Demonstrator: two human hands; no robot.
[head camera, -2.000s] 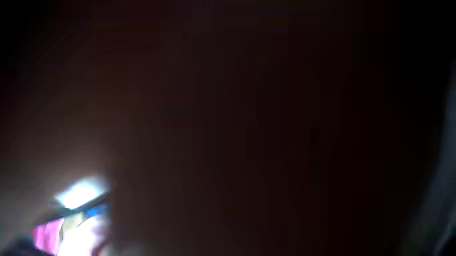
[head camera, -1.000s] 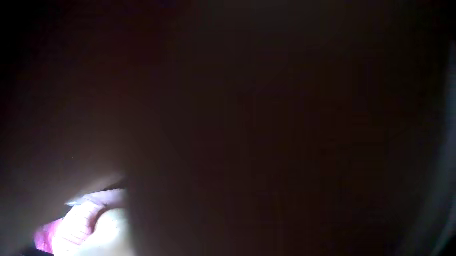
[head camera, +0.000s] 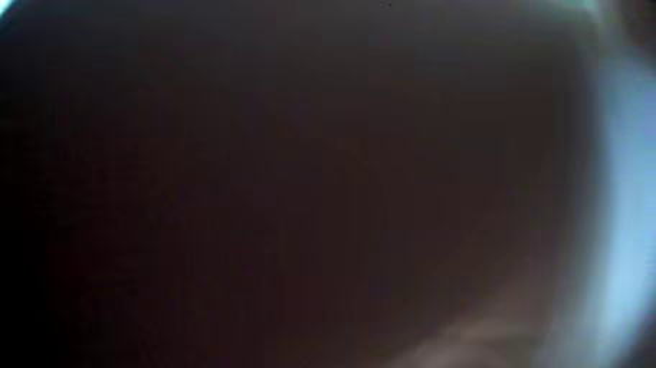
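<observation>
A dark brown, blurred surface (head camera: 309, 187) covers nearly the whole view, very close to the camera. What it is cannot be told; it may be a hand over the lens. A paler, skin-toned blurred patch (head camera: 460, 348) shows at the bottom right. Neither hand can be made out clearly, and no worked thing is visible. Everything behind the dark surface is hidden.
A blurred pale blue band (head camera: 633, 208) runs down the right edge. Small bright spots show at the top left corner and near the top right. No bench, tray or person can be made out.
The bright gap at the lower left with pink and white cloth has gone dark. The pale band on the right is wider and brighter, and a lighter patch has appeared at the bottom right.
</observation>
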